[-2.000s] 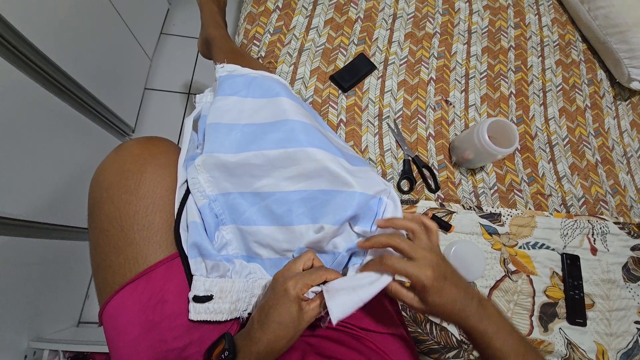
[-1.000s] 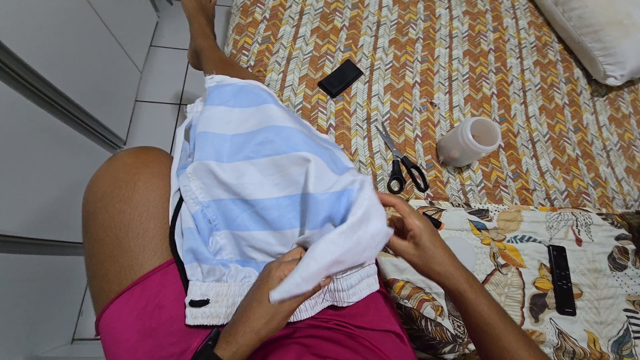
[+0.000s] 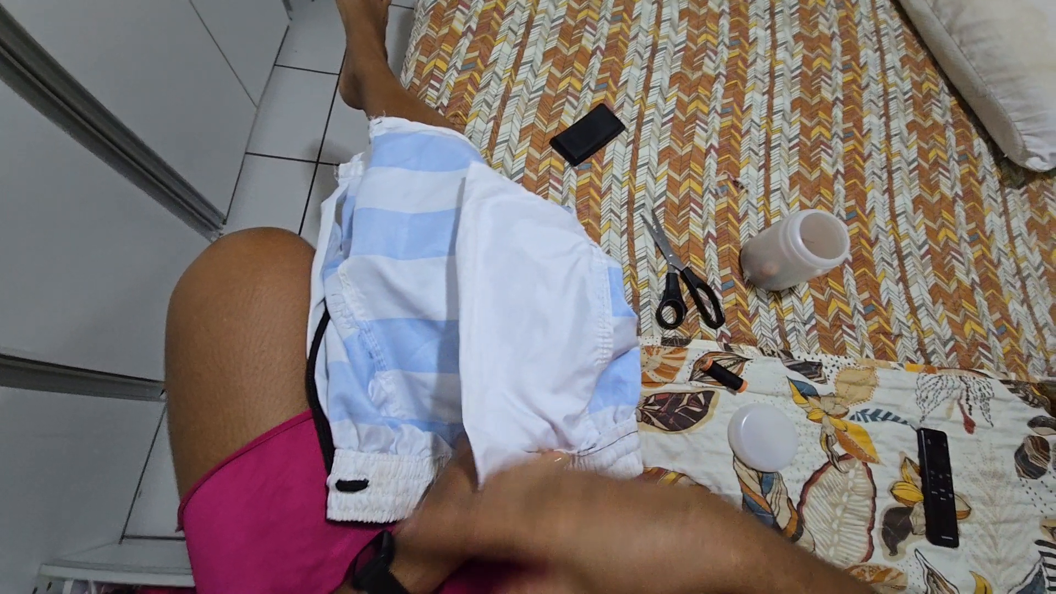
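Observation:
Blue-and-white striped shorts [image 3: 404, 280] with a ruffled elastic waistband lie across my lap, a black cord along their left edge. A white fabric panel [image 3: 528, 313], looking like a pocket lining, is spread flat over their right half. My left hand [image 3: 445, 503], with a black watch at the wrist, is at the waistband, mostly hidden behind my right arm. My right hand [image 3: 528, 503] is blurred and crosses over it; its fingers cannot be made out. Black-handled scissors [image 3: 681, 276] lie partly open on the patterned bedding right of the shorts.
Beyond the scissors are an uncapped translucent jar [image 3: 796, 250] and a flat black case [image 3: 587, 134]. A dark thread spool [image 3: 723, 375], a white round lid [image 3: 762, 437] and a black remote control [image 3: 938, 487] lie on the leaf-print cloth. A pillow [image 3: 990, 74] is at upper right.
The white panel, earlier bunched and lifted at my hands, now lies spread over the shorts. My right hand has moved left across my left hand, uncovering the spool and lid.

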